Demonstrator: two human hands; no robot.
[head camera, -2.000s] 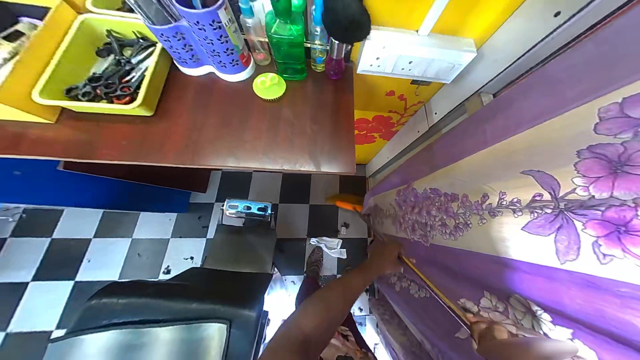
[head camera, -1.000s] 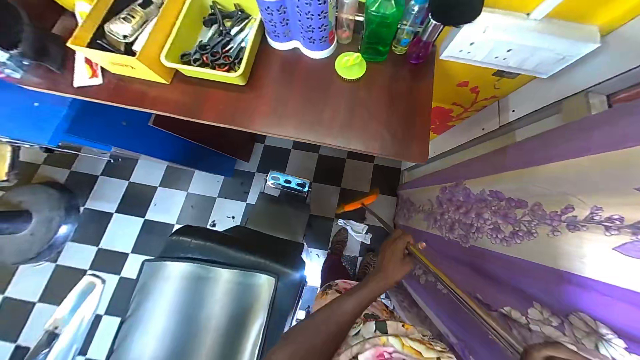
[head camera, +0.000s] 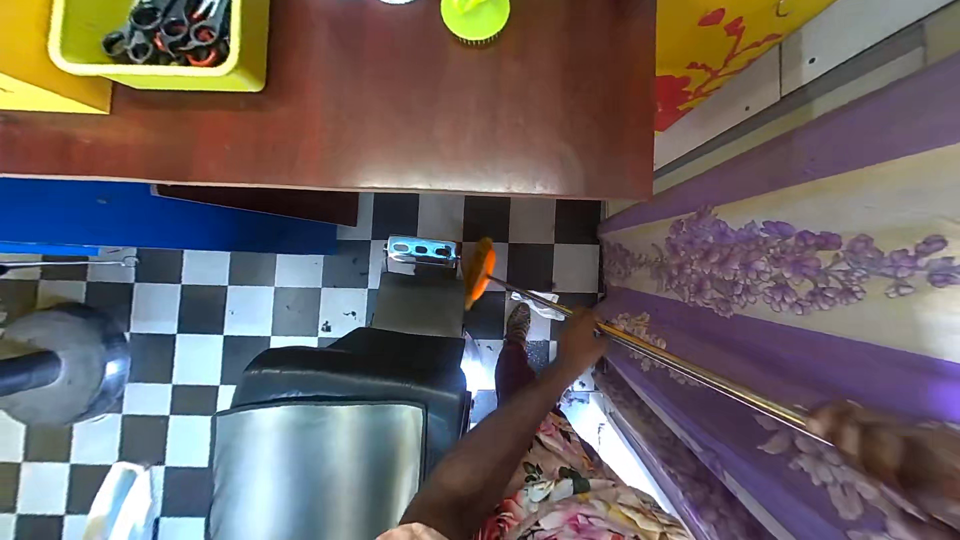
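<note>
My left hand (head camera: 581, 345) is closed around a long gold-coloured pole (head camera: 694, 373), below the middle of the view. Farther up the same pole, at the right, my right hand (head camera: 862, 439) grips it; this hand is blurred and partly cut off by the frame edge. The pole slants down to the left and ends in an orange head (head camera: 480, 274), low over the checkered floor, close beside the right end of a chair's metal footrest (head camera: 422, 250). Whether the head touches the footrest or floor I cannot tell. A crumpled white cloth or paper (head camera: 540, 304) lies under the pole.
A black salon chair (head camera: 442, 375) stands left of my legs. Ahead is a brown counter (head camera: 450, 127) with a yellow-green basket (head camera: 251, 45) of scissors and a green round brush (head camera: 476, 19). A purple floral wall (head camera: 787, 255) runs along the right. A round metal base (head camera: 90, 375) stands left.
The orange head has moved left, from a gap right of the footrest to close beside it. Both hands still hold the pole. The view has shifted.
</note>
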